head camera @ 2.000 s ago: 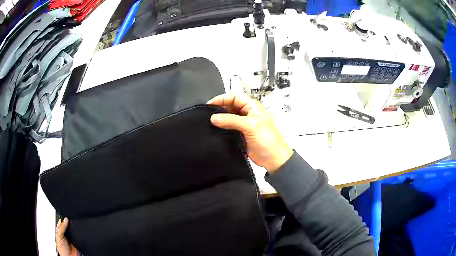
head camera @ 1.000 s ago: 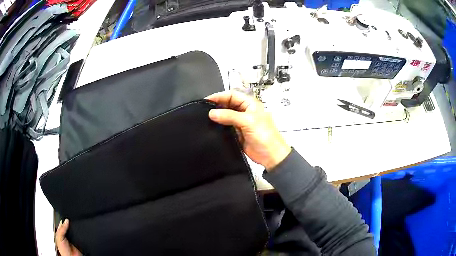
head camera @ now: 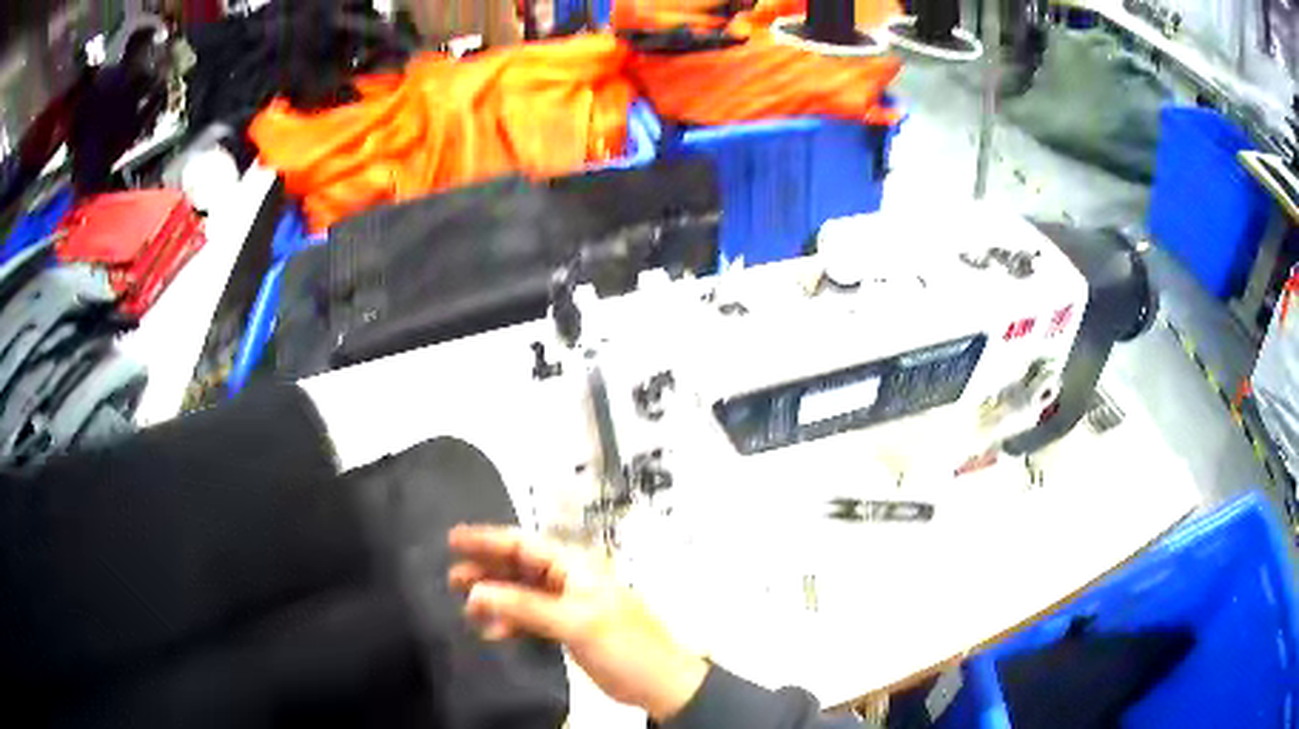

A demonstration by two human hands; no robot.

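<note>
A large black padded panel (head camera: 185, 570) is at the lower left, blurred, in front of another dark panel piece (head camera: 442, 499) with a rounded corner on the white table. My right hand (head camera: 570, 605) is over the dark piece, fingers apart, holding nothing; it is a little blurred. My left hand is not in view. The white sewing machine (head camera: 883, 328) stands right of my right hand, with its needle area (head camera: 613, 506) just beyond my fingers. Dark thread snips (head camera: 880, 510) lie on the machine bed.
A blue bin (head camera: 798, 178) with orange fabric (head camera: 470, 121) and black pieces (head camera: 499, 264) stands behind the table. Another blue bin (head camera: 1182, 612) is at the lower right. Red fabric (head camera: 131, 245) and grey pieces (head camera: 57, 363) lie at the left. A person (head camera: 121, 107) is far back left.
The view has tilted up and shifted. The black panel has moved up and left, away from my right hand, which has let go of it. My left hand has gone out of view.
</note>
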